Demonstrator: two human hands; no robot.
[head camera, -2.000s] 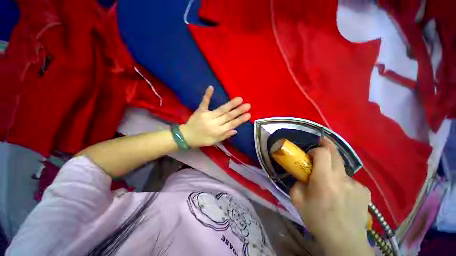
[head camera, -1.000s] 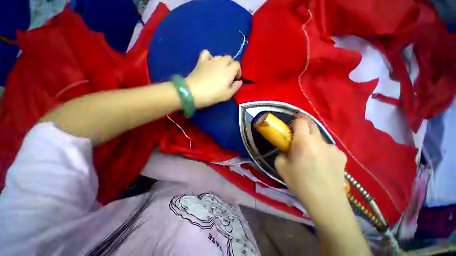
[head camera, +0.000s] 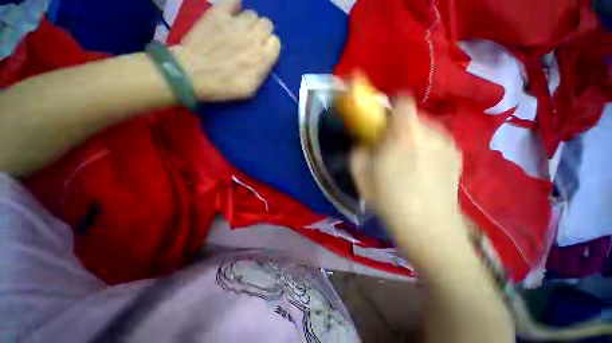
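My right hand (head camera: 413, 164), blurred, is closed round the yellow-orange handle (head camera: 363, 110) of the steam iron. The iron (head camera: 329, 144), with a silver rim and dark top, lies over the blue piece (head camera: 258, 144), beside the red garment panel (head camera: 486, 164) with its pale stitch line. My left hand (head camera: 231, 53) is a curled fist at the upper left of the blue piece, a green bangle on its wrist. Its fingertips are hidden, so I cannot tell if it pinches cloth. A loose pale thread lies between hand and iron.
Crumpled red cloth (head camera: 134, 194) lies at the left. Dark blue cloth (head camera: 107, 25) is at the top left. White cloth (head camera: 587, 184) is at the right. The cord (head camera: 564, 331) runs from behind my right wrist to the lower right. A red-edged pale strip lies along the near side.
My left hand has gone from spread open to curled and moved up and left. The iron, held in my right hand, has moved up and left. More of the blue piece has come into view.
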